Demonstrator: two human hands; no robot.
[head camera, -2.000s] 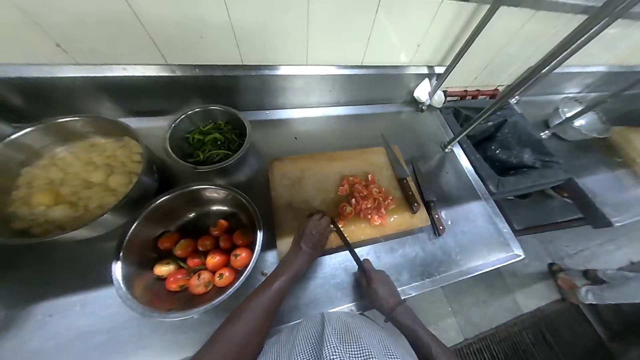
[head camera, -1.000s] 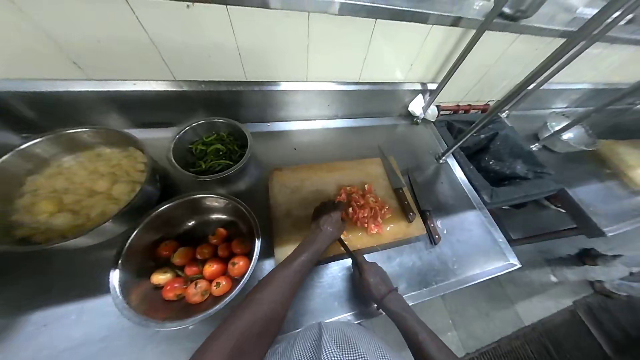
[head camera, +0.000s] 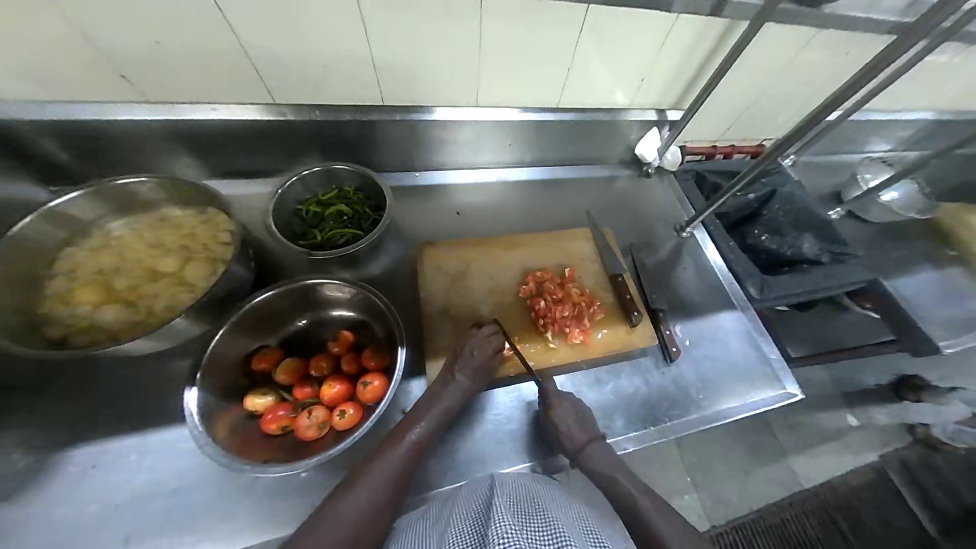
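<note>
My right hand (head camera: 568, 421) grips a kitchen knife (head camera: 518, 351) whose dark blade slants up and left over the front edge of a wooden cutting board (head camera: 469, 282). At the blade's left side my left hand (head camera: 479, 352) rests on the board with curled fingers; a small bit of red tomato shows beside them, the rest hidden. Chopped tomato (head camera: 560, 305) lies heaped right of centre on the board. One knife (head camera: 614, 268) lies on the board's right side, and another knife (head camera: 656, 309) lies just beyond it on the steel counter. Whole tomatoes (head camera: 335, 390) fill part of a steel bowl (head camera: 200, 396) at left.
A steel bowl (head camera: 274, 200) of green chillies (head camera: 339, 217) stands behind the tomatoes. A large pan (head camera: 242, 267) of peeled pale pieces in water (head camera: 137, 274) is at far left. Metal rails (head camera: 717, 76) and a black basin-like unit (head camera: 785, 229) are at right. A person's feet (head camera: 926, 412) show on the floor.
My left hand has moved from beside the chopped tomato heap, where it was a second ago, back toward the board's front edge. The knife stays in my right hand.
</note>
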